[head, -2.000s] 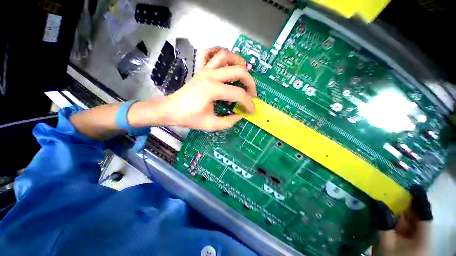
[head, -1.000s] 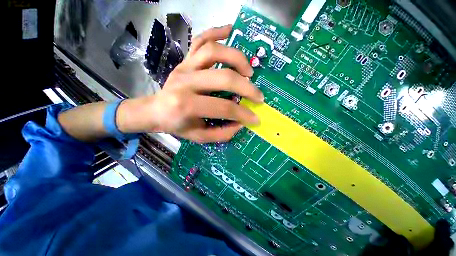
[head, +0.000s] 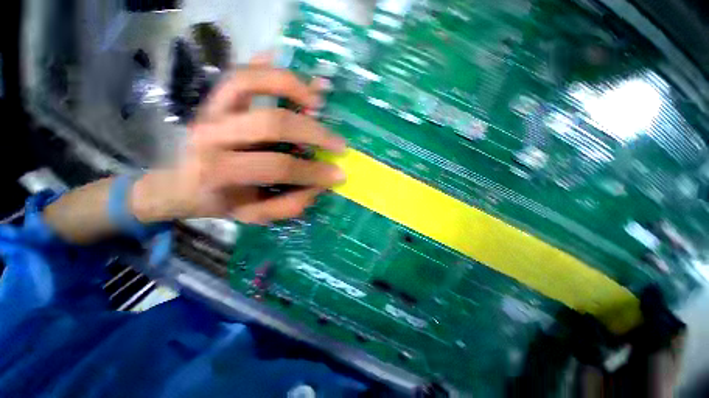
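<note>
A long yellow strip [head: 466,229] lies diagonally over the large green circuit board [head: 404,272]. My left hand [head: 256,148] holds the strip's upper left end between the fingers, palm down over the board's left part. My right hand [head: 622,342], with black finger cots, is at the strip's lower right end and holds it; it is dark and blurred near the bottom right. The whole frame is blurred, so whether the strip touches the board all along cannot be told.
The metal rail [head: 256,311] runs along the board's near edge. Dark slotted pieces [head: 186,74] and a crumpled clear bag [head: 148,97] lie on the pale bed at the upper left. A blue wrist strap [head: 124,204] is on my left wrist. Bright glare covers the board's right part.
The view has shifted and blurred, so the board, strip and left hand appear further left. Both hands still hold the strip's ends, as before.
</note>
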